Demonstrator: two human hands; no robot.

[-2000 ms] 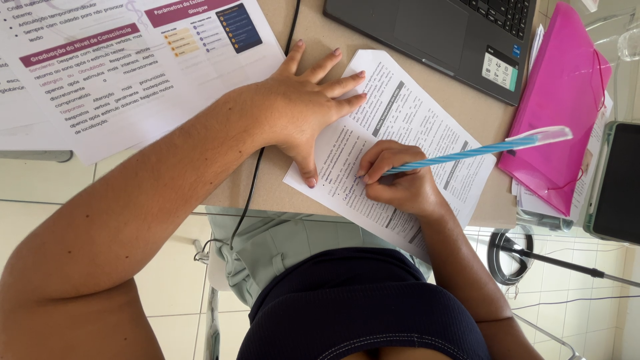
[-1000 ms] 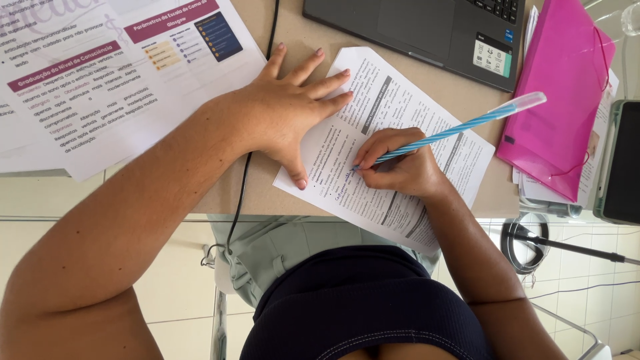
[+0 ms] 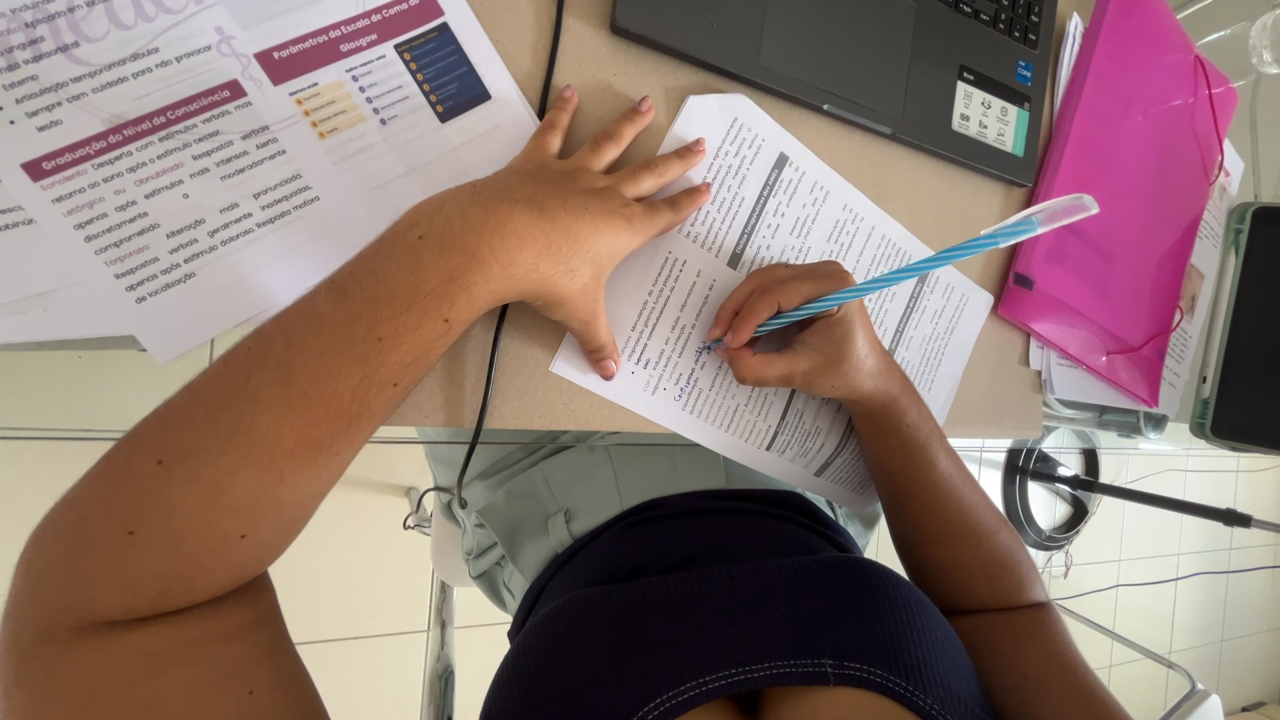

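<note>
My right hand (image 3: 800, 330) grips a blue-and-white striped pen (image 3: 900, 275) with a clear cap on its upper end. The pen's tip is at a printed sheet (image 3: 650, 310), beside a line of blue handwriting. With fingers spread, my left hand (image 3: 590, 215) lies palm down, its thumb and fingertips over the left edge of that sheet and the rest toward the tabletop; it grasps nothing. The sheet lies at a slant and its lower corner reaches past the table's near edge.
Larger printed pages (image 3: 400, 150) lie at the left. A black cable (image 3: 490, 370) runs beneath my left wrist. A dark laptop (image 3: 850, 60) stands at the back. At the right are a pink elastic folder (image 3: 1120, 200) on papers and a dark-screened device (image 3: 1240, 330). A round black stand (image 3: 1050, 490) is below.
My right hand and the pen have moved slightly along the sheet, and blue handwriting shows beside the tip. My left hand stays spread at the sheet's edge.
</note>
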